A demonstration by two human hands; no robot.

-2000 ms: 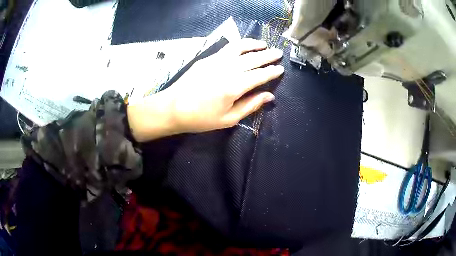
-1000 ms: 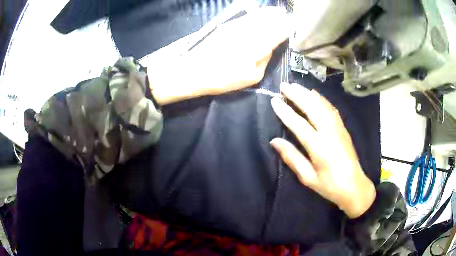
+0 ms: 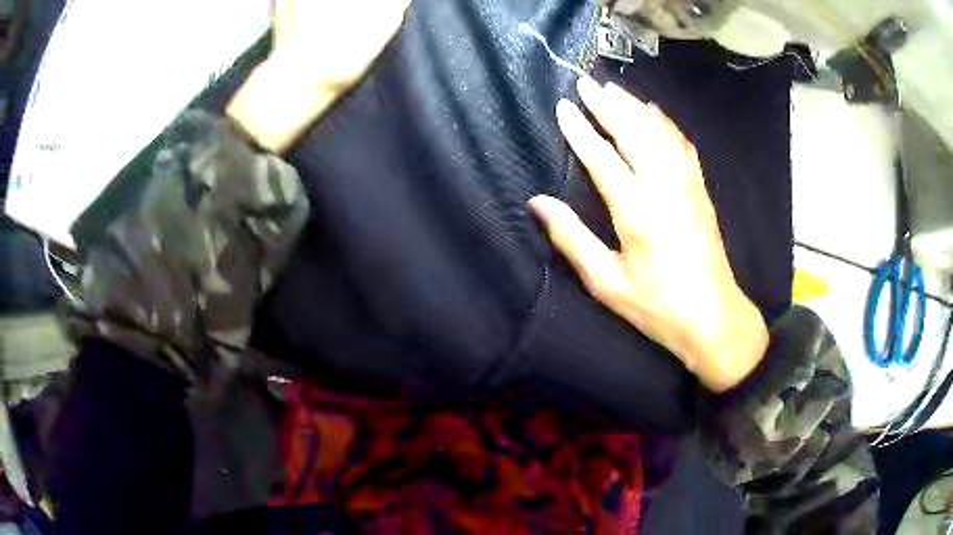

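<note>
Black ribbed fabric panels (image 3: 418,209) cover the middle of the table and hang over its front edge. A seam runs down them, and a pale thread tail lies near its upper end. My right hand (image 3: 653,230) lies on the fabric, palm down with fingers apart, just below the presser foot (image 3: 619,42). My left hand (image 3: 324,63) is at the top left on the fabric's left part, cut off by the top edge; its fingers are out of view. The sewing machine head (image 3: 752,21) shows at the top right.
Blue-handled scissors (image 3: 895,311) lie to the right of the fabric on the white table (image 3: 846,209). An orange-yellow sticker (image 3: 810,285) is between them. Black strips hang at the right edge. White table surface (image 3: 94,115) with printed markings shows at the left.
My left hand has moved left and up, away from the needle area. My right hand came in on the fabric and has since moved slightly up. The fabric is shifted and folded at the left.
</note>
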